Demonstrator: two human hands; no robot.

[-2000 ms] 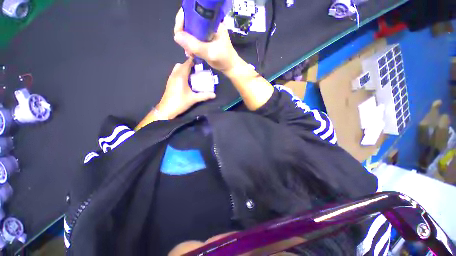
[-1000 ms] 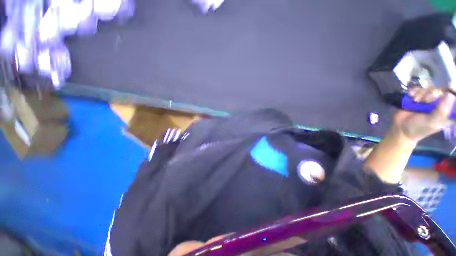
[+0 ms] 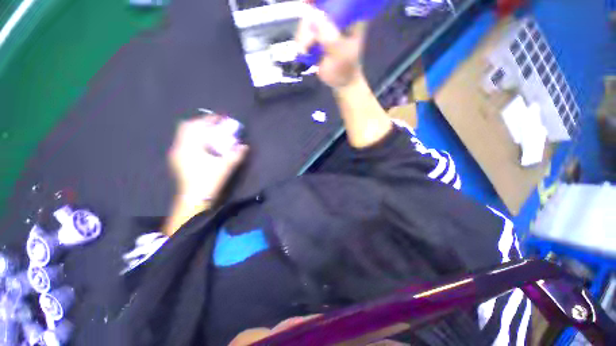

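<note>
My right hand (image 3: 340, 51) grips the purple-blue electric screwdriver (image 3: 348, 9) at the top of the view, over the white-silver and black screw feeder (image 3: 273, 44). The driver's tip end points down at the feeder; contact cannot be made out. My left hand (image 3: 202, 159) is blurred and holds a white-lilac motor unit (image 3: 225, 137) over the mat, left of and below the feeder. A small white plastic part (image 3: 319, 116) lies on the mat between my hands.
A cluster of white-lilac units (image 3: 40, 277) stands at the lower left of the dark mat (image 3: 135, 101). More pieces (image 3: 425, 7) lie at the top right. Beyond the bench edge are cardboard (image 3: 473, 128) and a white grid tray (image 3: 547, 78). Green surface (image 3: 88, 61) shows upper left.
The view has swung back from the bench's other side. The left hand, out of sight one second ago, shows again with a unit. The screwdriver has moved from the unit to the feeder since two seconds ago.
</note>
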